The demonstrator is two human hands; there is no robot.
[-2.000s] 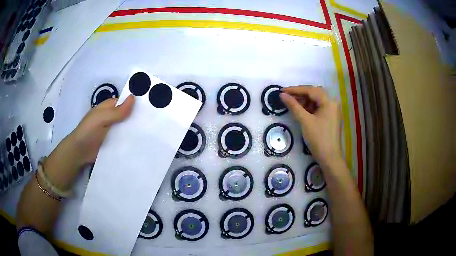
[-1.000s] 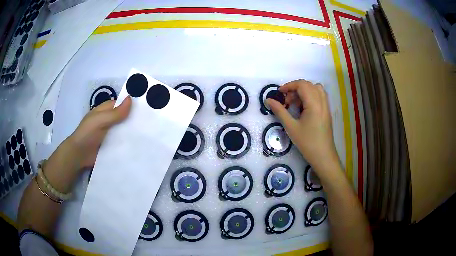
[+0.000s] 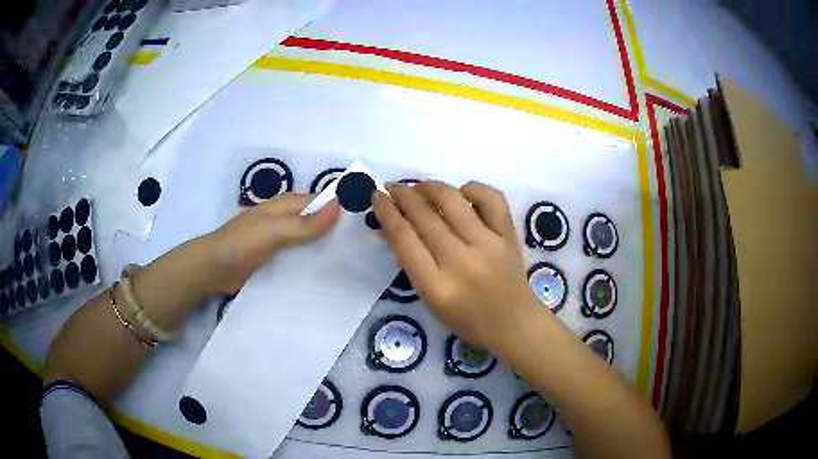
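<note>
My left hand [image 3: 278, 229] holds a white release liner sheet [image 3: 287, 323] near its top end. A black adhesive pad [image 3: 356, 191] sits at the sheet's top corner, a second is partly hidden beside it, and another lies near the lower end. My right hand [image 3: 453, 260] has its fingertips at the top pads; whether a pad is gripped cannot be told. Round units stand in rows on a pale sheet. One at upper right [image 3: 547, 226] has a black centre; a lower one [image 3: 397, 344] has a bare silver centre. My hands and the liner hide several units.
Spare dot sheets [image 3: 73, 242] lie at left, with more in shiny plastic at upper left [image 3: 103, 54]. Blank white paper [image 3: 202, 72] lies at upper left. A stack of cardboard dividers [image 3: 700, 269] and a tan cardboard sheet [image 3: 776, 269] stand at right. Red and yellow tape lines cross the bench.
My right hand has moved left from the top-row unit, which now shows a black centre, to the liner's top end. The view has turned, and things appear shifted right and down.
</note>
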